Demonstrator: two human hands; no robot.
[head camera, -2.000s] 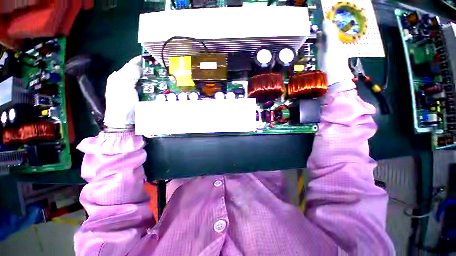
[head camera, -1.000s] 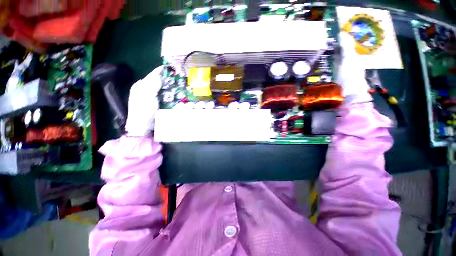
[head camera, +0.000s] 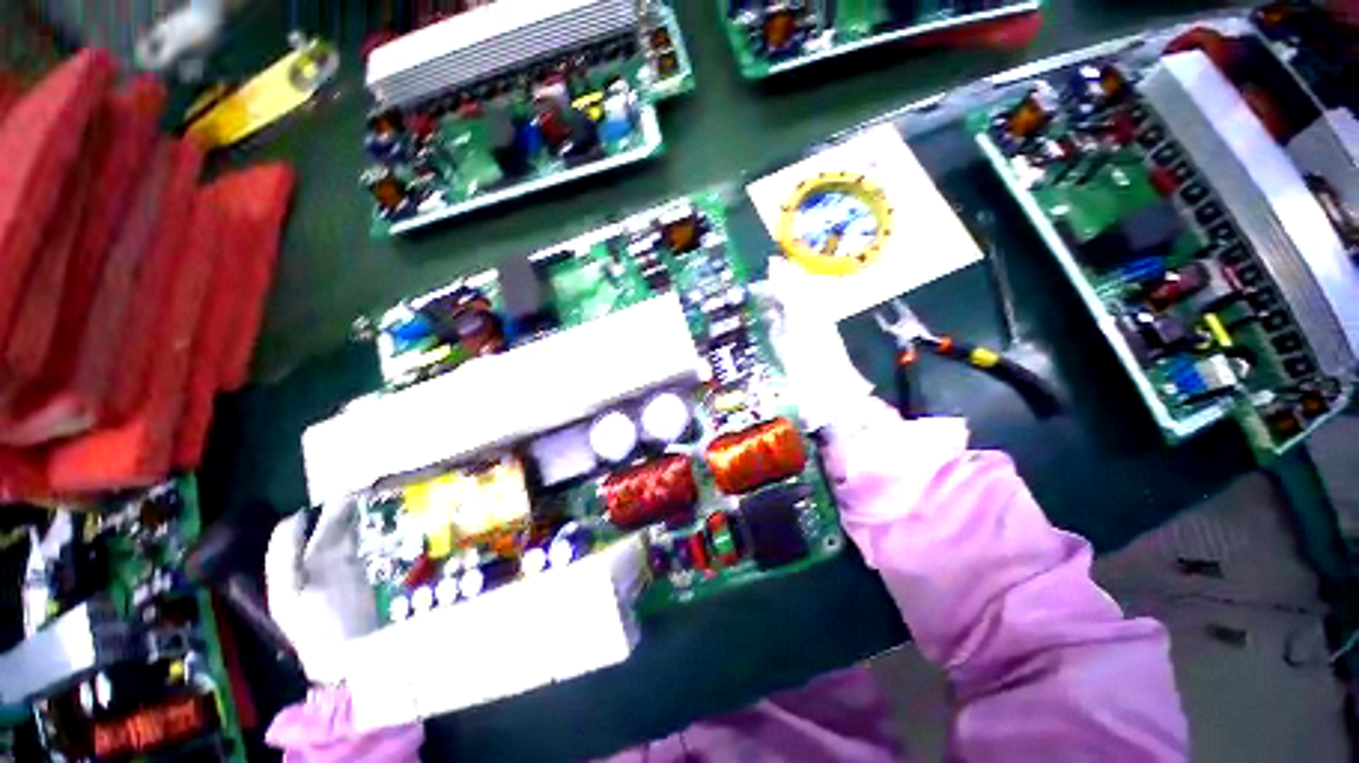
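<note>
A green power board (head camera: 689, 589) lies component side up in front of me, tilted in the view. It carries two white-silver heatsinks, a yellow-brown transformer, pale round capacitors and two copper-red coils (head camera: 650, 489). My left hand (head camera: 310, 584), in a white glove, is at the board's left edge and holds it there; its fingers are partly hidden and blurred. My right hand (head camera: 817, 358), in a white glove, holds the board's right edge, its fingertips near the upper right part.
Right of the board lie cutters (head camera: 954, 352) and a yellow ring dish (head camera: 836, 224) on a pale sheet (head camera: 894, 179). Other boards stand at the right (head camera: 1103, 224), back (head camera: 522, 142) and lower left (head camera: 112, 656). Red slabs (head camera: 119, 298) are stacked at left. A dark handled tool (head camera: 239, 574) is beside my left hand.
The view has turned and shifted, so the board appears lower and tilted, and more boards show at the back. Both hands remain at the board's side edges.
</note>
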